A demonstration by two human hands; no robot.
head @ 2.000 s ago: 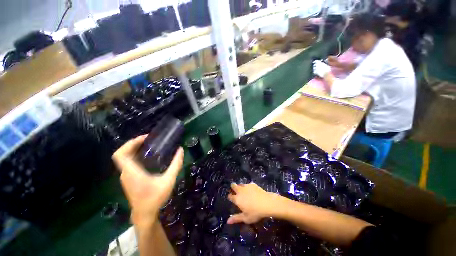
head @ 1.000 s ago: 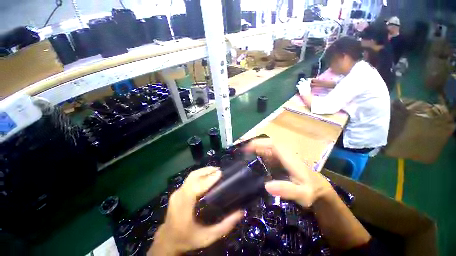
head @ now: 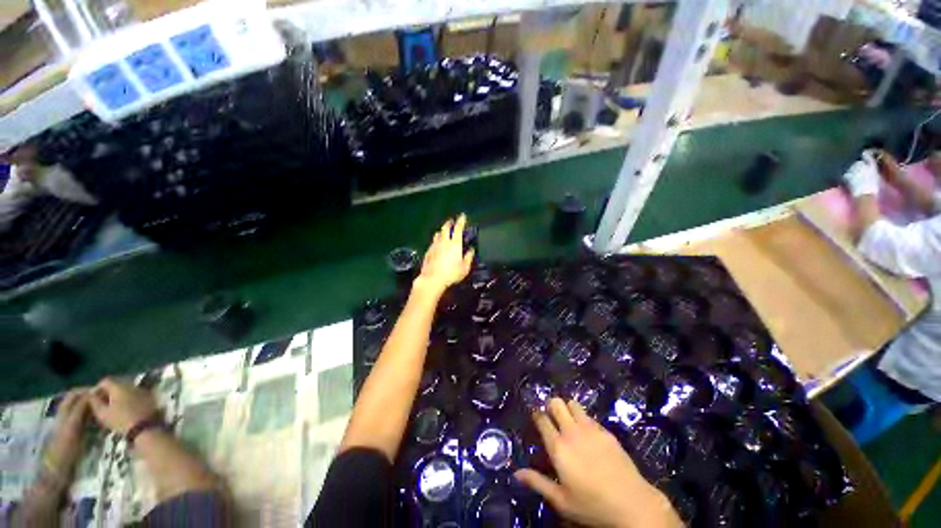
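Observation:
The glossy black blister tray point(head: 660, 351) with rows of round pockets lies before me. Units with shiny end faces point(head: 493, 448) sit at its near left part. My left hand point(head: 446, 260) is stretched over the green belt at the tray's far left edge, at a black cylinder point(head: 471, 239) mostly hidden by the fingers; whether it grips it cannot be told. My right hand point(head: 590, 466) is over the near middle of the tray, fingers apart, with nothing seen in it. Another black cylinder point(head: 402, 262) stands left of my left hand.
The green belt point(head: 516, 202) runs beyond the tray with more cylinders point(head: 569, 217). A white post point(head: 660, 129) rises behind the tray. Another person's hands point(head: 111, 406) are at the paper-covered bench point(head: 273, 413) on the left. A white-sleeved person point(head: 900, 248) sits right of the cardboard sheet point(head: 815, 284).
The view has turned left. The cylinder held between both hands is no longer in them. My left hand has moved out to the belt; my right hand has moved down over the tray.

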